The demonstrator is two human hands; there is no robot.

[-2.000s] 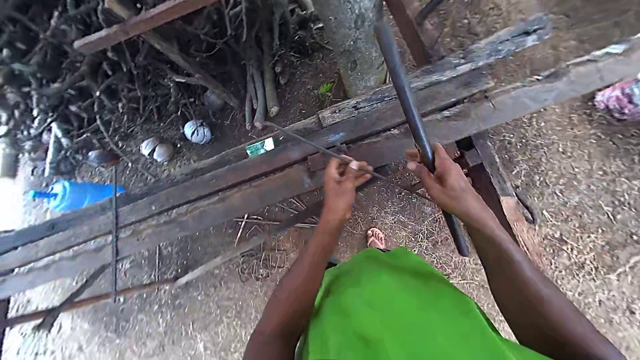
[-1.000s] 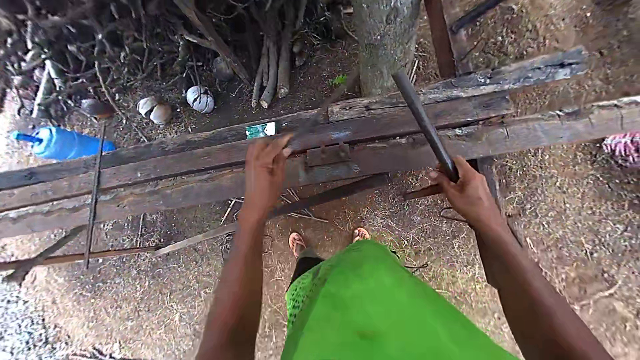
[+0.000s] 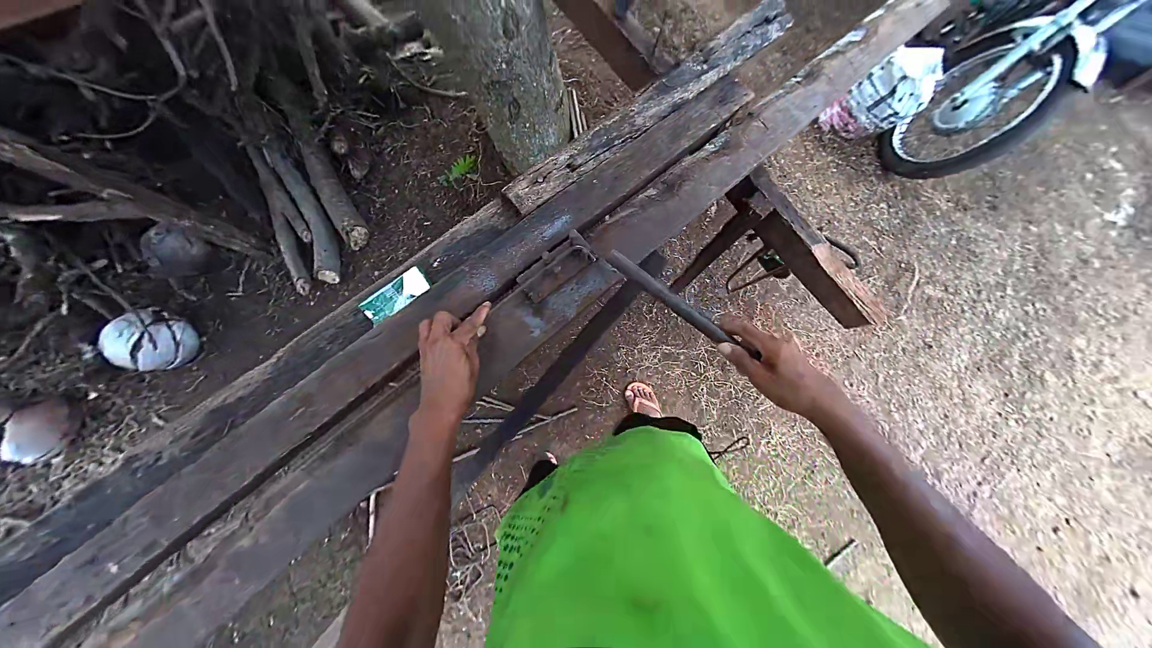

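Observation:
My right hand [image 3: 774,364] is closed round the near end of a dark metal bar or pipe [image 3: 670,301]. The bar's far end is beside a small metal plate with upright pegs [image 3: 558,270], fixed on a weathered wooden beam [image 3: 702,184]. My left hand [image 3: 450,355] is over the beams, left of the plate, with thumb and fingertips close together. A thin dark line runs from its fingertips towards the plate; whether this is a rod in its grasp is not clear. A green and white packet [image 3: 394,295] lies on the rear beam, left of the plate.
A tree trunk [image 3: 504,81] stands behind the beams, with piled branches [image 3: 310,211] and coconut-like husks [image 3: 148,340] at left. A timber support [image 3: 819,265] sticks out at right. Beyond it are a motorcycle wheel [image 3: 976,108] and a pale sack [image 3: 900,85]. My feet are below the beams.
The bar in my right hand has swung down, its far end now by the pegged plate. The thin rod at my left hand two seconds ago no longer shows clearly. The view has turned and come closer.

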